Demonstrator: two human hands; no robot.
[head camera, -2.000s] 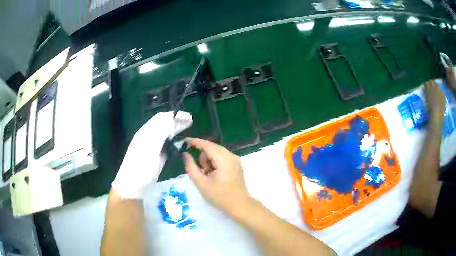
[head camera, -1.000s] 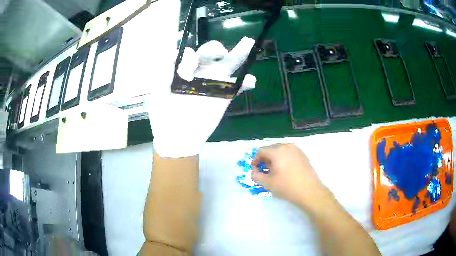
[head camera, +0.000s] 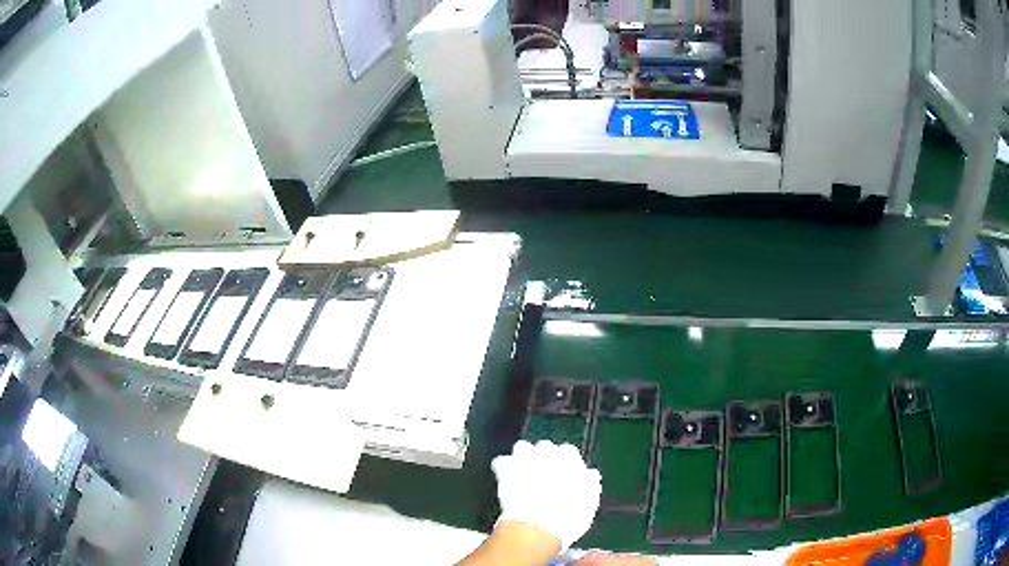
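Observation:
My left hand (head camera: 548, 492), in a white glove, is at the near end of a dark phone middle frame (head camera: 561, 395) on the green belt. Its fingers are curled and cover that end; whether they grip it is hidden. My right hand (head camera: 614, 561) shows only as a bare sliver at the bottom edge, so its fingers cannot be seen. Several more middle frames (head camera: 755, 470) lie upright in view to the right. On the white fixture plate (head camera: 426, 354), a row of frames (head camera: 332, 332) lies at the left, the two rightmost side by side.
Cream end plates (head camera: 371, 240) sit at the fixture's far and near edges. An orange tray (head camera: 819, 555) with blue pieces (head camera: 909, 553) is cut off at bottom right. A white machine (head camera: 642, 155) with a blue sheet (head camera: 655, 119) stands behind the belt.
The view has swung up and left. The frame held by my left hand is no longer seen there; the fixture row appears one frame longer. My right hand has almost left the picture.

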